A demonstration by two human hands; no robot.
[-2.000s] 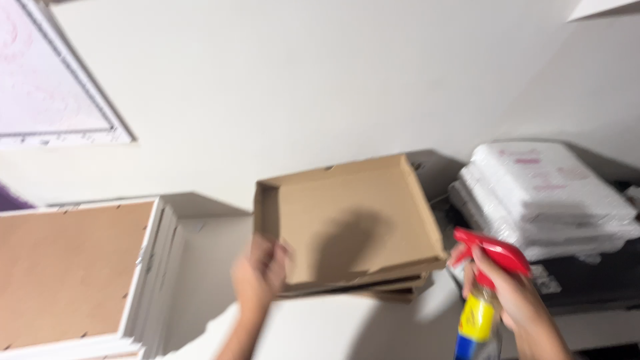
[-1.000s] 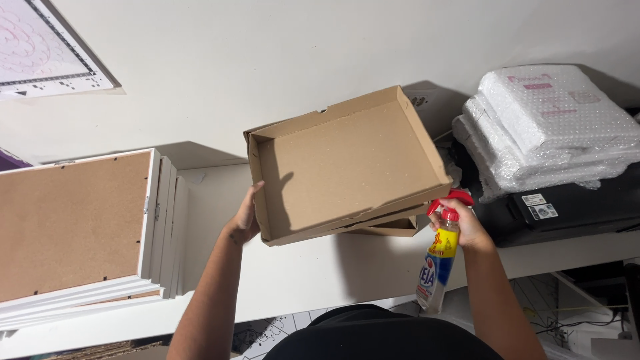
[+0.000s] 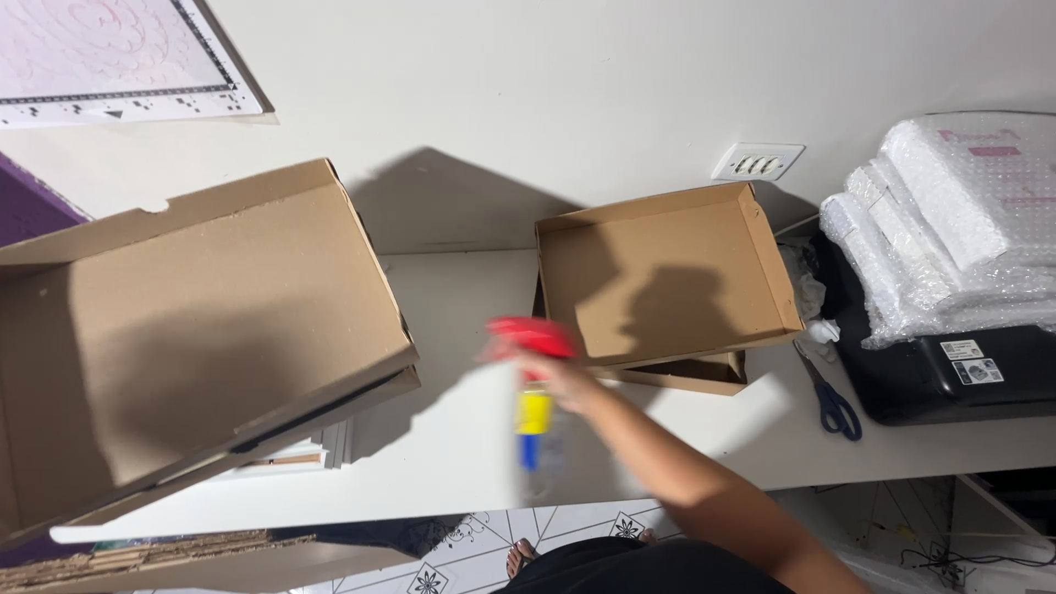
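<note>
My right hand (image 3: 554, 373) grips a spray bottle (image 3: 535, 404) with a red trigger head and a yellow and blue label, blurred, over the white table. A large open cardboard box (image 3: 206, 330) fills the left side, above the stack of white frames (image 3: 330, 450); my left hand is out of sight. Right of the bottle, a smaller open cardboard box (image 3: 668, 280) rests tilted on another cardboard box (image 3: 701, 371).
Bubble-wrapped packages (image 3: 949, 223) are piled on a black device (image 3: 916, 379) at the right. Blue-handled scissors (image 3: 837, 412) lie beside it. A wall socket (image 3: 757, 162) is behind. Cardboard pieces (image 3: 165, 561) stand below the table's front edge.
The large cardboard box has moved left from the middle to above the white frames, uncovering the smaller box. My right hand has moved left with the spray bottle. My left hand has gone out of view.
</note>
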